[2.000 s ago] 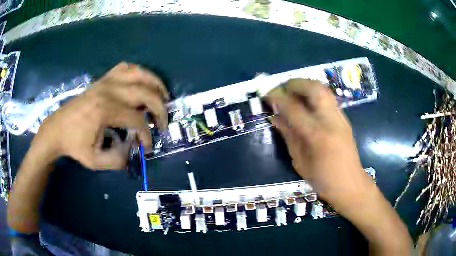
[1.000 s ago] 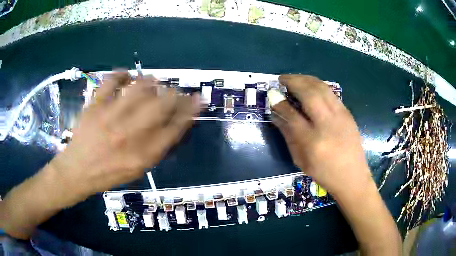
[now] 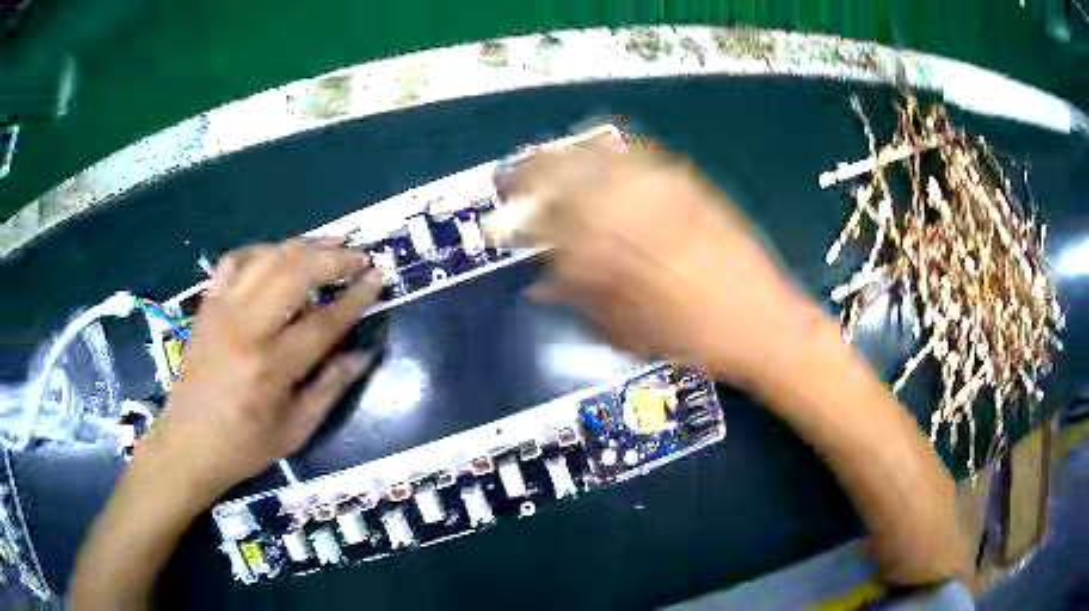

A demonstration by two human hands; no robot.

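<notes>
A power strip housing (image 3: 420, 236) lies open side up on the bench, tilted up to the right. My left hand (image 3: 269, 340) lies over its left part, fingers bent at the row of white blocks; the fingertips' contact is partly hidden. My right hand (image 3: 633, 245) is over its right end, blurred, with a pale cover on the thumb; whether it holds anything cannot be told. A second housing (image 3: 460, 492) lies nearer me, with a yellow component and small parts at its right end and a yellow square component at its left.
A pile of copper strips (image 3: 973, 269) lies at the right. A white power cord (image 3: 74, 334) in shiny clear plastic enters the far housing's left end. A worn pale rail (image 3: 406, 93) curves along the bench's far side, with the green conveyor belt (image 3: 239, 54) beyond.
The view has shifted; the pile and rail sit differently in it. The far housing now tilts up to the right. My right hand has moved to its right end; my left hand remains at its left part.
</notes>
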